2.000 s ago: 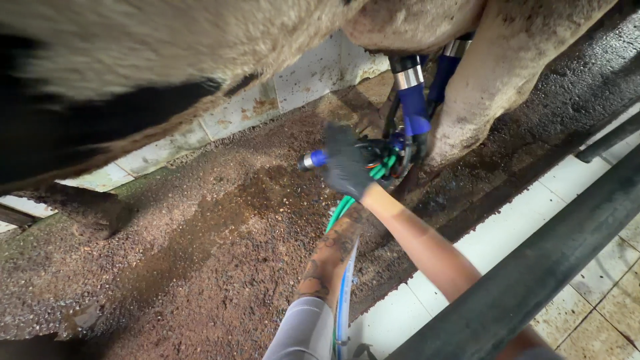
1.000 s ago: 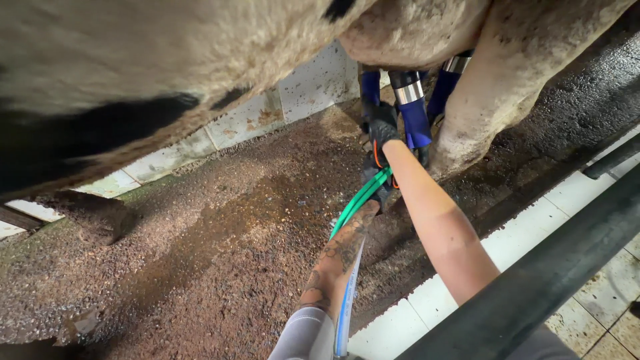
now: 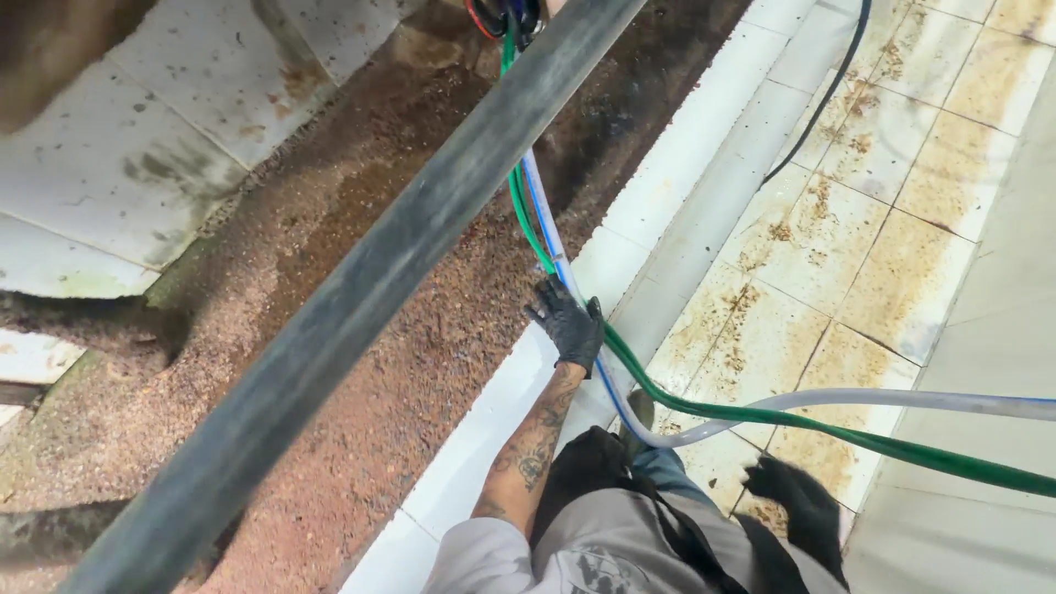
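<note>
My left hand [image 3: 569, 323], in a black glove, lies against the green tubes [image 3: 631, 359] and the clear hose with a blue stripe [image 3: 606, 375]. Its fingers are spread, with the hoses passing beneath the palm. My right hand [image 3: 782, 487], also in a black glove, is low beside my body on the right, blurred and apart from the hoses; its finger state is unclear. At the top edge, part of the milking cluster [image 3: 516, 16] shows, with the tubes running down from it behind a metal rail. The udder and teat cups are out of view.
A thick metal rail [image 3: 355, 309] crosses the view diagonally. Cow legs [image 3: 82, 322] stand at the left on the rough brown floor [image 3: 363, 429]. A white tiled curb [image 3: 470, 429] borders it. To the right are stained floor tiles [image 3: 833, 272] and a black cable [image 3: 829, 91].
Both hands have moved away from the milking cluster beneath the cow. The left is now farther down the hoses and the right beside my body. The view has swung down and right.
</note>
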